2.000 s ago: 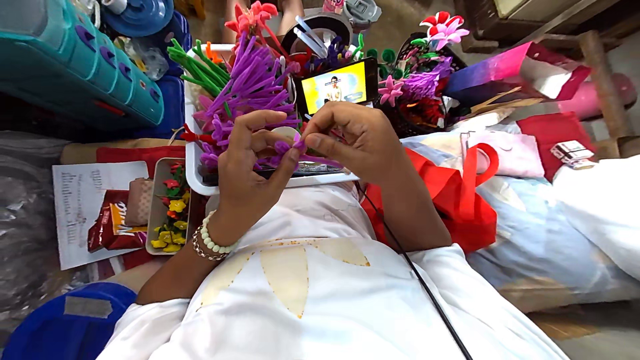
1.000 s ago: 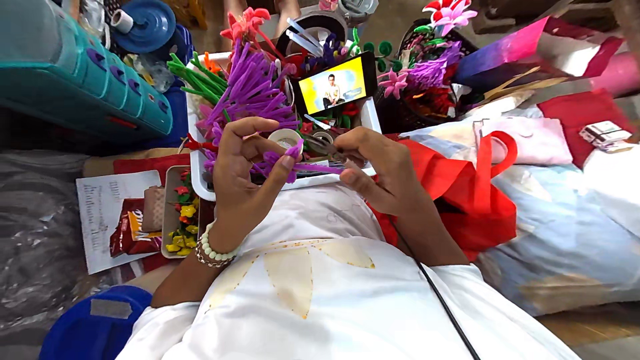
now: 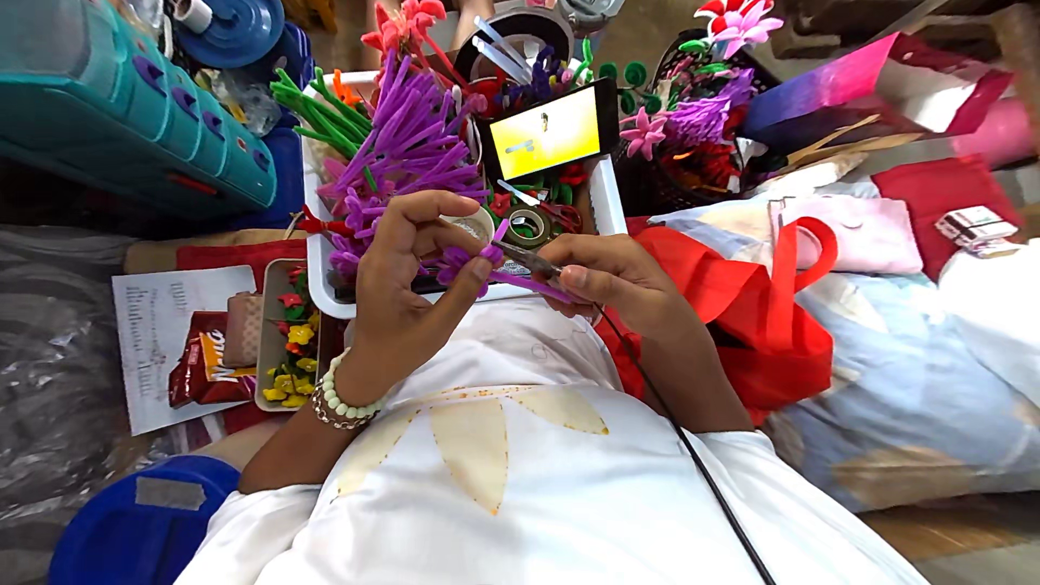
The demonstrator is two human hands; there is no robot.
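Observation:
My left hand (image 3: 414, 280) pinches a purple pipe-cleaner flower (image 3: 465, 266) between thumb and fingers. In my right hand (image 3: 621, 280) are small metal pliers (image 3: 524, 258), their jaws at a short purple end by the flower. A purple pipe-cleaner stem (image 3: 536, 284) runs from the flower towards my right fingers. Just beyond the hands is a white plastic tray (image 3: 609, 199), holding a bunch of purple pipe cleaners (image 3: 406, 130), green ones (image 3: 325, 118) and a roll of tape (image 3: 530, 226). A phone (image 3: 548, 130) with a lit screen leans over the tray.
A small box of yellow and red flowers (image 3: 268, 357) lies left, beside a snack packet (image 3: 203, 361) and a handwritten sheet (image 3: 150, 325). Teal drawers (image 3: 122, 122) rise at upper left. At right are a red bag (image 3: 731, 317) and a dark basket of flowers (image 3: 699, 162). A black cable (image 3: 699, 455) crosses my lap.
Two seconds ago both hands were together at the purple piece with no pliers visible. One second ago the pliers were in my right hand; now their jaws are close against the flower.

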